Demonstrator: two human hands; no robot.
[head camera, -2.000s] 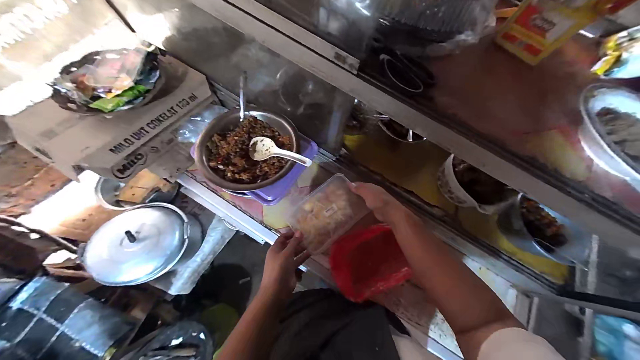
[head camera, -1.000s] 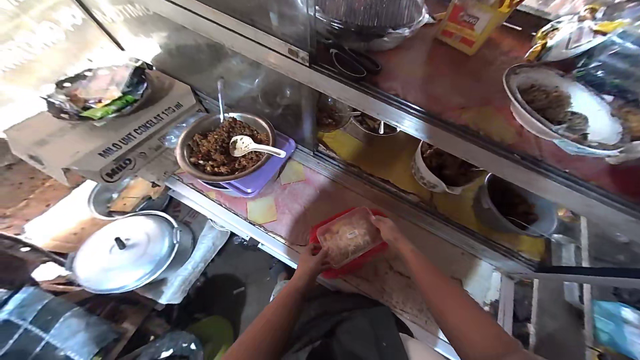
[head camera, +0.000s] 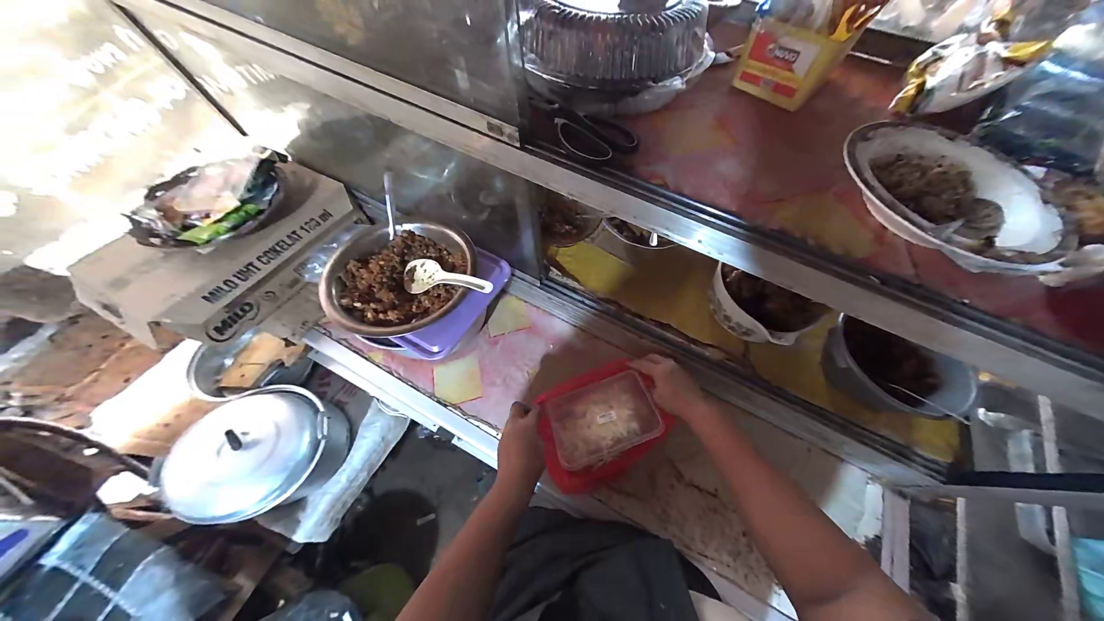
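A clear plastic food container (head camera: 604, 419) with pale contents and a small label sits in a red plastic tray (head camera: 576, 479) over the counter's near edge. My left hand (head camera: 521, 444) grips the left side of the red tray. At the upper right corner, my right hand (head camera: 671, 386) holds the tray and touches the container's edge. Up and to the left, a metal bowl (head camera: 326, 297) of dark, chopped food stands on a purple plastic lid (head camera: 466, 323), with a white spoon (head camera: 448, 278) lying on the food and a metal handle upright at its back.
A glass display case (head camera: 733, 250) runs behind the counter, holding a white bowl (head camera: 733, 319) and a metal pot (head camera: 841, 371) of food. Scissors (head camera: 595, 138) lie on its upper shelf. To the left are a lidded aluminium pot (head camera: 241, 457) and a cardboard box (head camera: 293, 267).
The clear container, held at the upper left of the red tray two seconds ago, now sits inside it. Both hands have moved with it and now hold the tray's sides.
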